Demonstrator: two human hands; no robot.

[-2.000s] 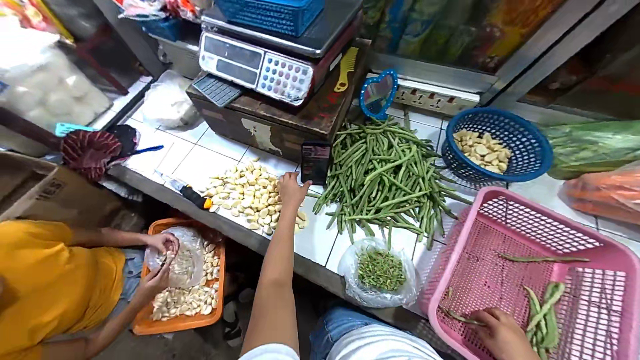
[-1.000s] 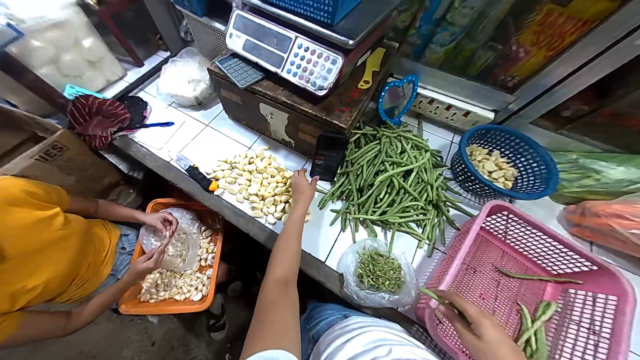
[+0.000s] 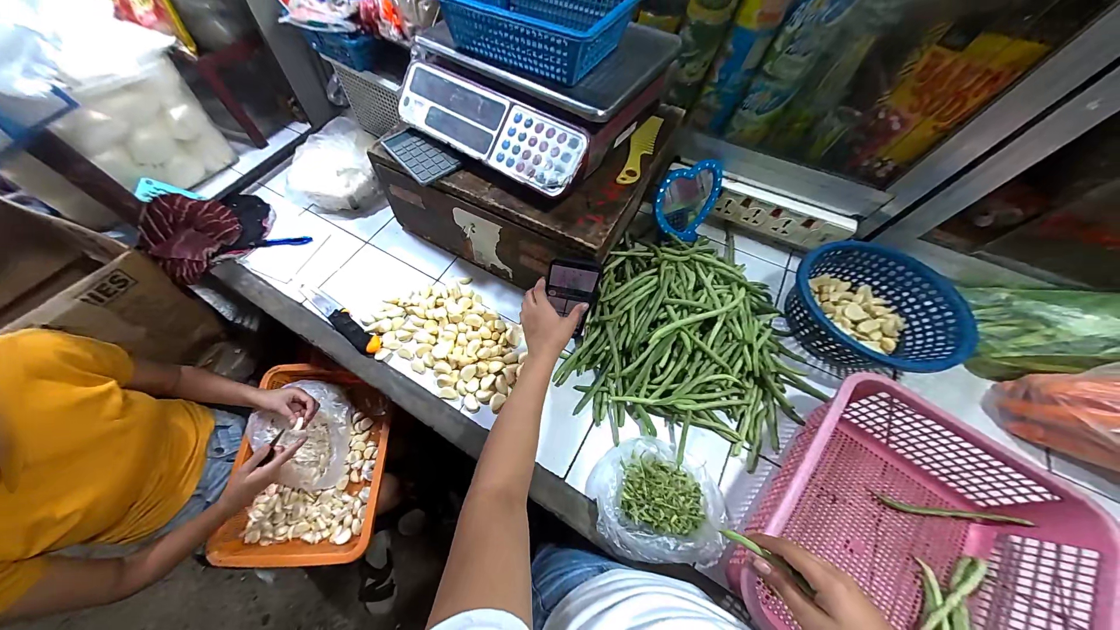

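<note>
My left hand (image 3: pixel 549 325) is at a smartphone (image 3: pixel 573 284) that leans against the wooden box, thumb on its screen. Right of the phone lies a heap of green beans (image 3: pixel 691 337); to its left, peeled garlic cloves (image 3: pixel 455 341) are spread on the tiles. My right hand (image 3: pixel 814 582) holds a green bean (image 3: pixel 744 541) over the near left rim of a pink plastic basket (image 3: pixel 849 394), which has a few beans inside. A plastic bag of bean trimmings (image 3: pixel 662 497) sits beside the basket.
A digital scale (image 3: pixel 494 127) stands on a wooden box (image 3: pixel 525 236). A blue colander (image 3: pixel 945 306) holds pale pieces. A knife with a black handle (image 3: pixel 352 331) lies by the garlic. At left, a person in a yellow shirt (image 3: pixel 105 437) works garlic over an orange tray (image 3: pixel 289 553).
The phone has gone from upright to leaning against the box, with my left hand at it. My right hand has moved from inside the pink basket to its near left rim.
</note>
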